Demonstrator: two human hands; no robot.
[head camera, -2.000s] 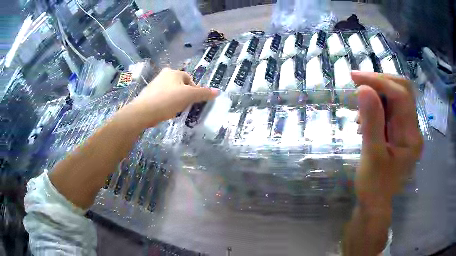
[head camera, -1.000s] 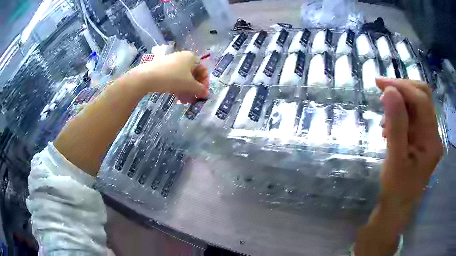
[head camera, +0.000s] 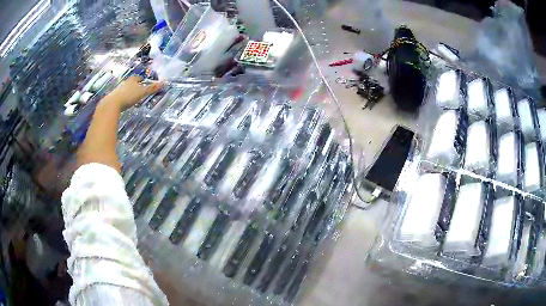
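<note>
My left hand (head camera: 133, 91) reaches to the far left, at the back left corner of a clear blister tray (head camera: 209, 200) that holds rows of dark, narrow boards and some white pieces. The fingers are small and blurred, and I cannot tell whether they hold anything. My right hand is out of the picture. At the right, a second clear tray (head camera: 455, 263) holds rows of white housings (head camera: 470, 221) with dark edges.
A black smartphone (head camera: 391, 158) with a white cable lies between the trays. Behind are a dark cable bundle (head camera: 407, 69), a red-grid card (head camera: 256, 52), a small red item (head camera: 341, 62) and plastic bags (head camera: 509, 45). More white items lie far left.
The view has swung left, bringing the left tray, smartphone and cable bundle into sight. My left hand has moved from the white-housing tray to the far left. My right hand has left the picture.
</note>
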